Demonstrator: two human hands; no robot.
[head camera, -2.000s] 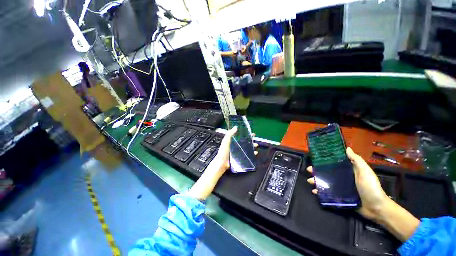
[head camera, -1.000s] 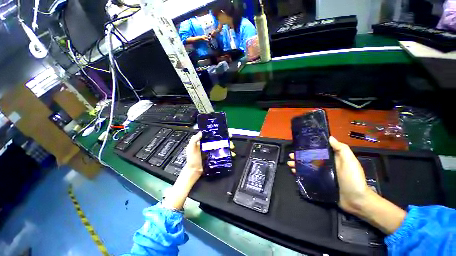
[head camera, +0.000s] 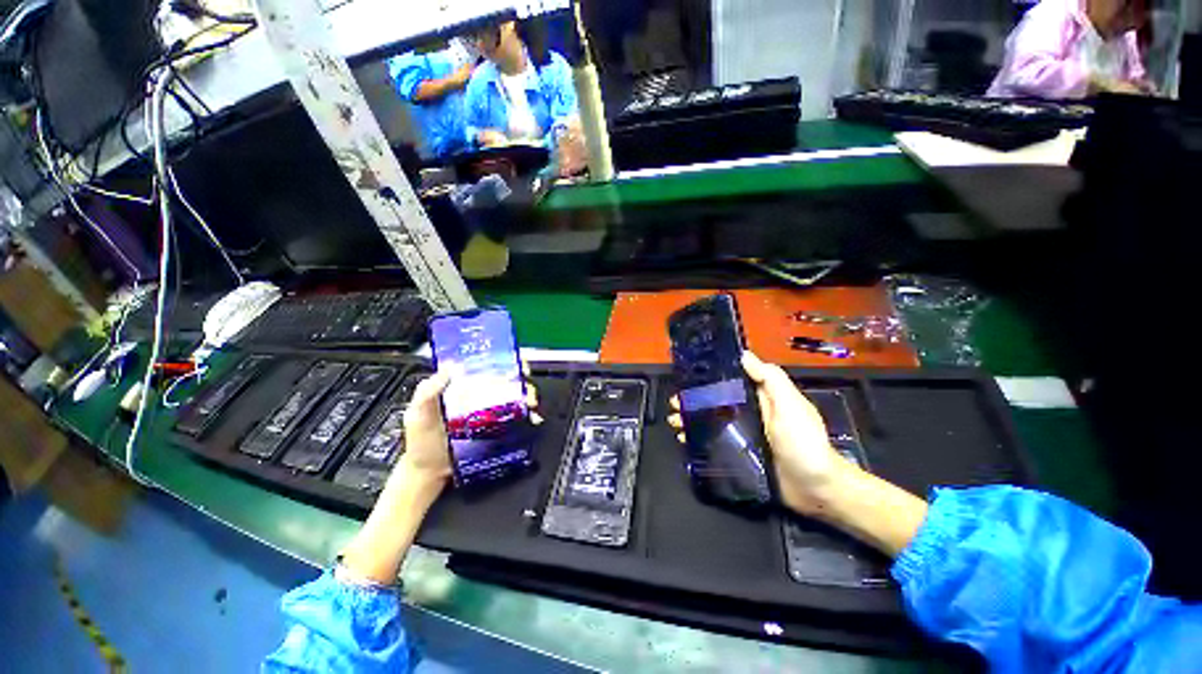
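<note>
My left hand (head camera: 429, 428) holds a smartphone (head camera: 483, 395) upright over the tray, its screen lit blue-white with a red patch near the bottom. My right hand (head camera: 798, 441) holds a second smartphone (head camera: 718, 402), its screen dark with a pale purple band across the middle. Below them lies the black foam tray (head camera: 686, 540). An open-back unit (head camera: 596, 461) with pale label marks lies in a pocket between the two hands. Another unit (head camera: 824, 546) lies in a pocket partly under my right hand and wrist.
A second foam tray with labelled units (head camera: 301, 411) is at left. Behind are an orange mat (head camera: 646, 329) with small dark tools, a clear plastic bag (head camera: 936, 316), a keyboard (head camera: 343, 316) and a slanted metal post (head camera: 363, 152). People in blue and pink smocks are farther back.
The view has swung right. The left phone's screen has gone from a dark reflective look to a lit blue-white one with red. The right phone's green-marked screen is now dark with a purple band.
</note>
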